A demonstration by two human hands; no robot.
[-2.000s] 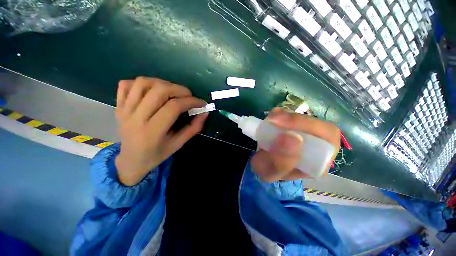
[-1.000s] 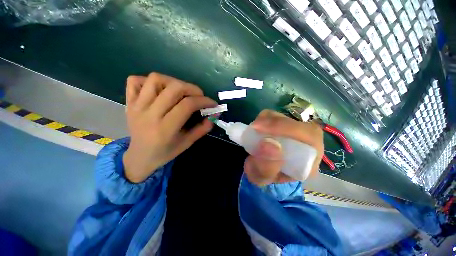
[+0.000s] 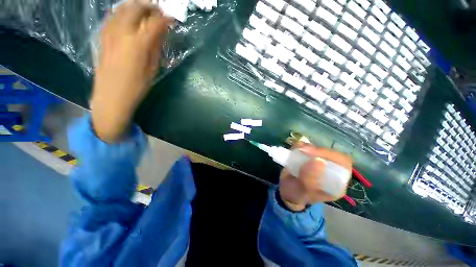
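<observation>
My left hand (image 3: 128, 62) is stretched out over the clear plastic bag of parts (image 3: 62, 31) at the upper left, beside loose white pieces (image 3: 180, 7). It is blurred and its fingertips are partly cut off or hidden, so I cannot tell whether it holds anything. My right hand (image 3: 313, 174) is closed around the white glue bottle (image 3: 326, 177). The bottle's thin greenish tip points left, near three white strips. One strip (image 3: 234, 136) lies nearest me, a second (image 3: 240, 128) just behind it, and a third (image 3: 251, 122) behind that, on the dark green bench.
A large clear tray with rows of white parts (image 3: 334, 57) stands behind and to the right. Another filled tray (image 3: 454, 161) is at the far right. Red pliers handles (image 3: 361, 178) and thin pale strands (image 3: 360, 193) lie right of my right hand.
My left hand has let go of the white strip and moved up and left to the bag. Three strips now lie together on the bench. The view has shifted left, showing more bag.
</observation>
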